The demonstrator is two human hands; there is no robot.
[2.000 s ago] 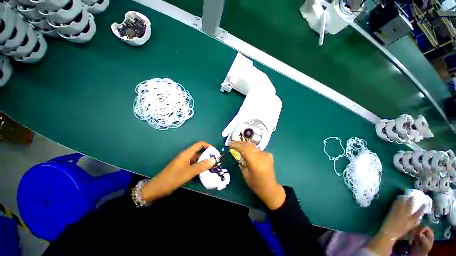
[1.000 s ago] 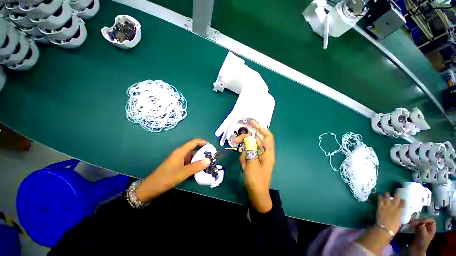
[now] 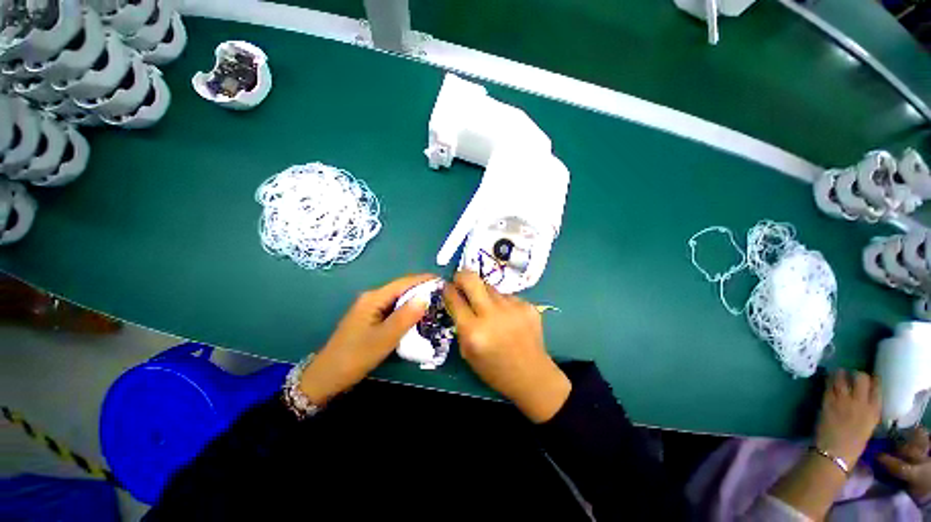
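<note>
My left hand (image 3: 359, 331) holds a white camera head shell (image 3: 417, 345) with dark electronics inside, at the bench's front edge. My right hand (image 3: 502, 331) has its fingertips at the shell's upper right side, among dark wires; what they pinch is hidden. A thin yellowish tip shows beyond the right hand. The white camera body (image 3: 521, 184) lies just beyond the hands, its round open end with a dark centre facing up near my right fingers. Dark wires lie at that open end.
A tangled pile of white rings (image 3: 319, 215) lies left, another (image 3: 796, 306) right. A single head shell (image 3: 235, 75) and stacked shells (image 3: 107, 71) stand upper left. A pale rail (image 3: 613, 110) with a post runs behind. A co-worker's hand (image 3: 849, 416) touches a white body. A blue stool (image 3: 168, 418) stands below.
My right hand has moved from the body's open end to the head shell in my left hand. The view has turned slightly, and the single shell and body appear shifted.
</note>
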